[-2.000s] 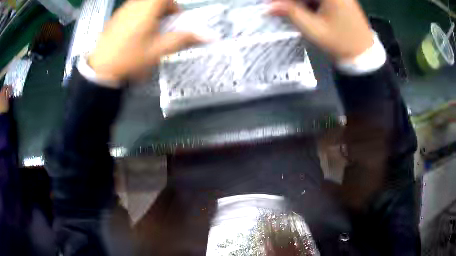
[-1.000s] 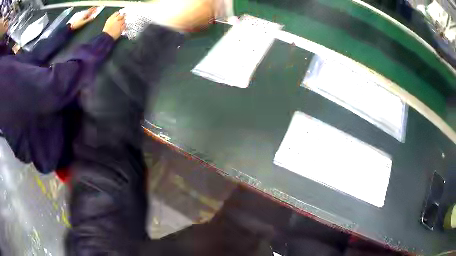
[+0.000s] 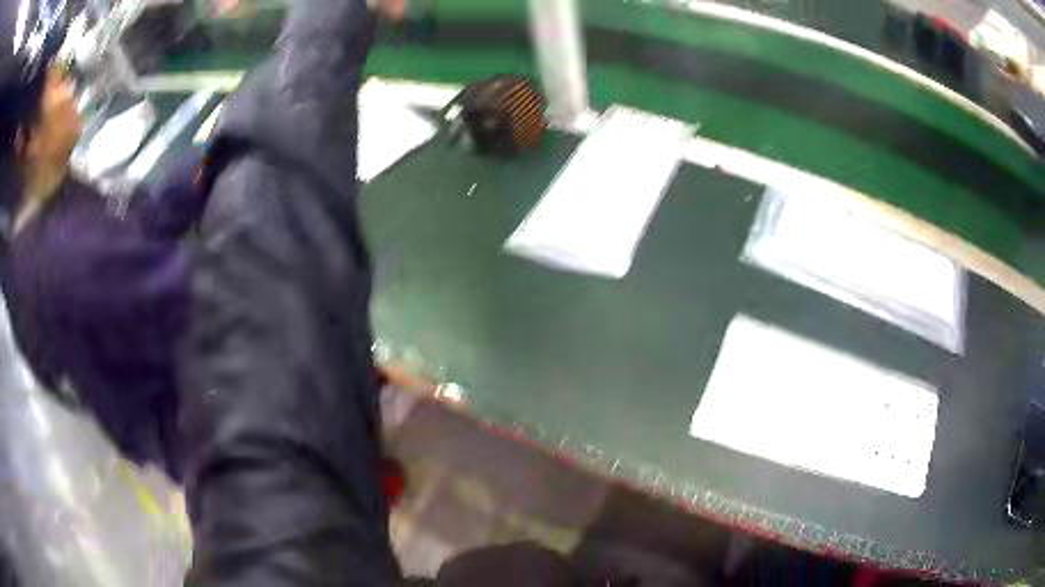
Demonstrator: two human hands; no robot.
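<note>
A white panel stack (image 3: 819,407) lies flat at the front right of the dark green mat, with faint dots at its right side. A second white stack with a shiny clear margin (image 3: 865,264) lies behind it. A third long white stack (image 3: 607,189) lies slanted near the post. My left arm reaches up the left side; only a blurred bit of my left hand (image 3: 391,7) shows at the top edge, so its grip is hidden. My right hand is out of the picture.
A dark brown ribbed container (image 3: 504,112) stands by the foot of the white post (image 3: 558,57). A white sheet (image 3: 390,126) is partly behind my sleeve. Another person (image 3: 103,287) is at left. A black phone (image 3: 1023,470) is cut off at the right edge. A green belt runs behind.
Two seconds ago both hands were at a dotted panel; they have left it. Since one second ago my left arm has moved up, uncovering the ribbed container. The view has shifted.
</note>
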